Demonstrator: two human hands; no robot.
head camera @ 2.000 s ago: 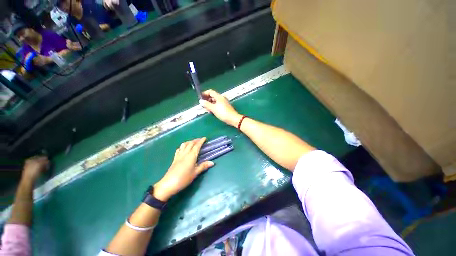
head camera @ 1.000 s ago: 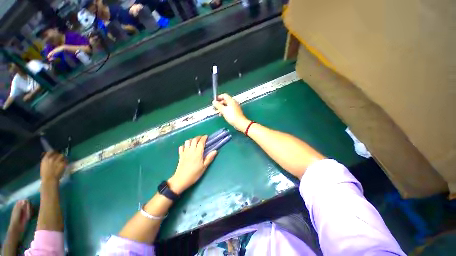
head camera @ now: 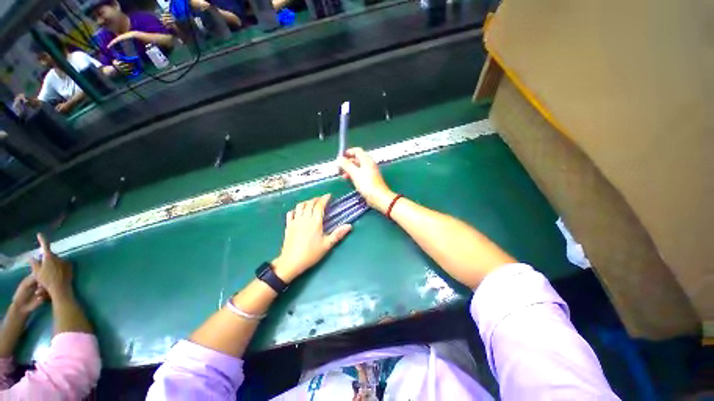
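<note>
My right hand [head camera: 364,178] holds one slim grey pen [head camera: 344,131] upright by its lower end, its white end up, above the pale rail [head camera: 270,185]. My left hand [head camera: 308,239] lies palm down on the green worktop [head camera: 180,270], its fingers and thumb around a small row of parallel dark grey pens [head camera: 344,211]. The far ends of the row reach under my right hand and are partly hidden. Single pens lie spaced out on the dark green belt [head camera: 266,145] beyond the rail.
A large open brown carton [head camera: 626,117] stands at the right. Another person's two hands [head camera: 48,274] with pink sleeves are at the left edge. Seated people [head camera: 129,31] are across the belt, near a raised dark ledge [head camera: 258,78]. A white scrap [head camera: 574,244] lies by the carton.
My right hand still holds a pen upright, now slightly farther right in the picture. The pens on the belt have shifted. The other person's hands have come together at the left. The view has shifted.
</note>
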